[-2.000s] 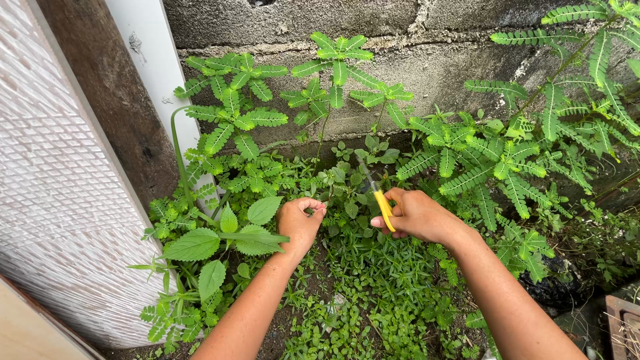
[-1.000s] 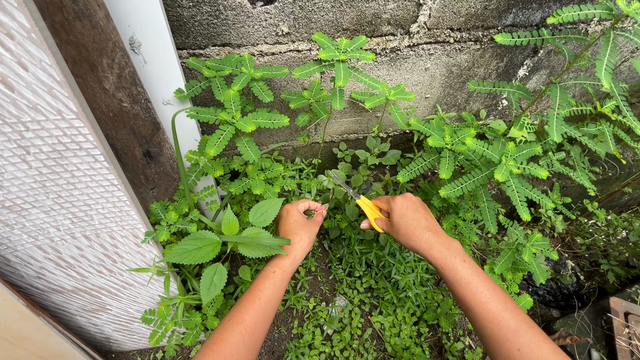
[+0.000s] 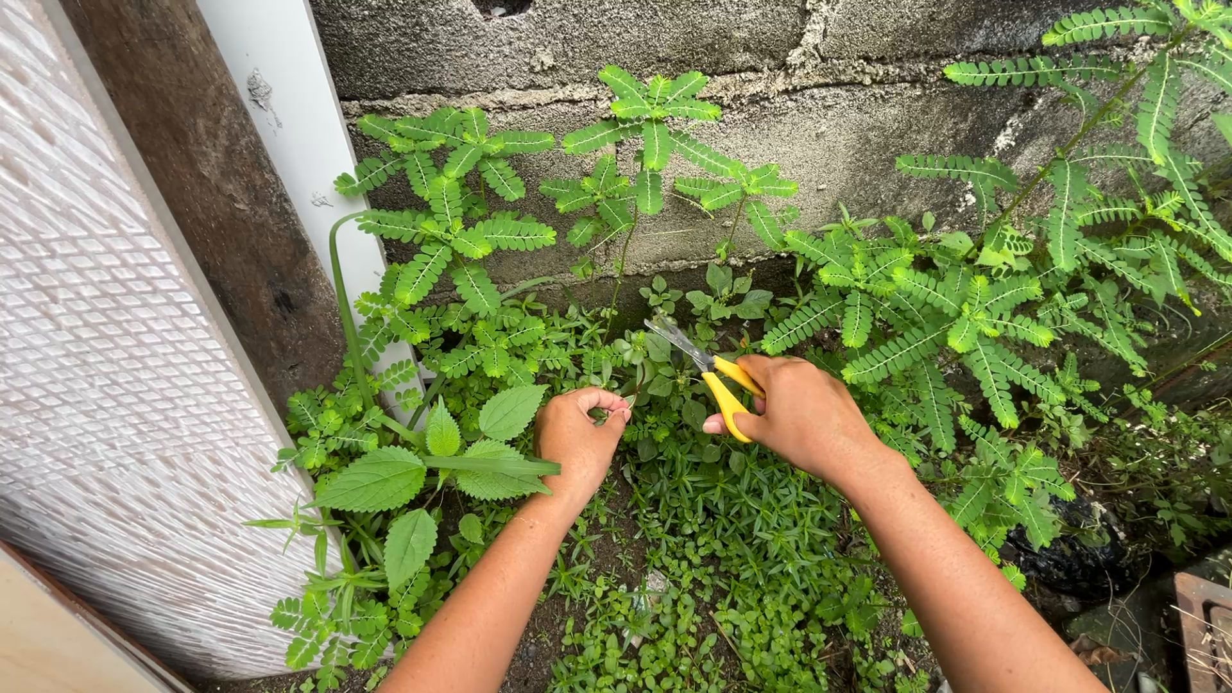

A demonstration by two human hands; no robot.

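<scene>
My right hand (image 3: 799,409) holds a pair of scissors with yellow handles (image 3: 729,399), its metal blades slightly apart and pointing up and left into low green weeds. To the left of the blades, my left hand (image 3: 582,433) pinches a thin stem between thumb and fingertips. The stem's lower part is lost among the leaves. Beside my left wrist stands a plant with broad toothed leaves (image 3: 375,479). Small leafy weeds (image 3: 722,520) cover the soil below and between both hands.
A concrete block wall (image 3: 751,144) runs behind tall feathery-leaved plants (image 3: 972,313). At the left lean a textured white panel (image 3: 125,337), a brown wooden board (image 3: 212,192) and a white strip (image 3: 279,115). Black plastic (image 3: 1073,553) and a brown slotted block (image 3: 1203,616) lie at the lower right.
The scissors in my right hand have changed their angle, and their handles are now spread wider than one second ago. My left hand has stayed nearly in place.
</scene>
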